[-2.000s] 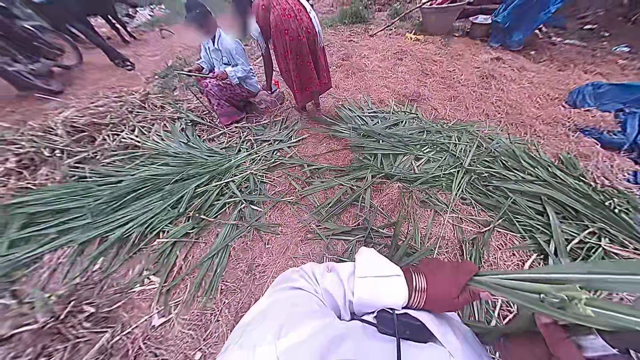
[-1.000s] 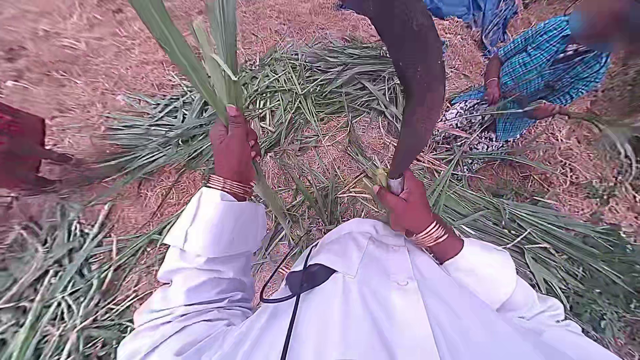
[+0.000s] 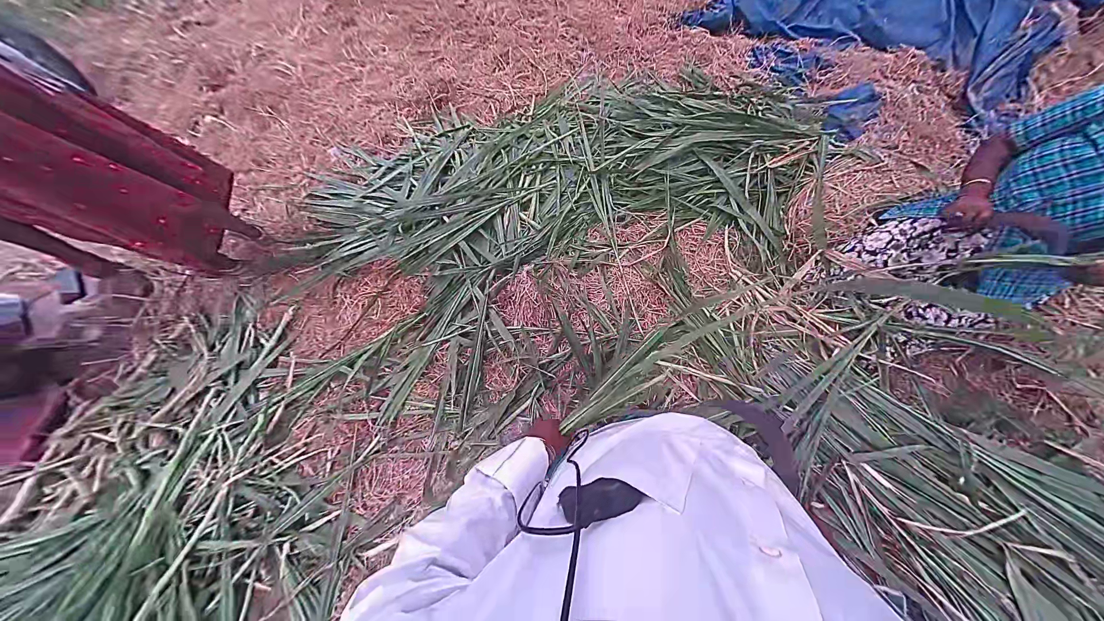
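Note:
At the front edge of the white shirt, my left hand is closed on a bundle of long green leaf blades that fans up and to the right. The shirt hides part of this hand. My right hand is hidden behind the shirt. A dark curved sickle blade shows low at the shirt's right side, close to the cut green stalks. Whether the blade touches the bundle cannot be told.
Piles of green fodder lie ahead and at the lower left, over dry straw. A person in a checked garment sits at the right, holding a blade. A red skirt is at the left, a blue tarpaulin at the back.
My left hand has come down from its raised position with the green blades. My right hand, seen holding the sickle a second ago, is now hidden, and the sickle blade is lower.

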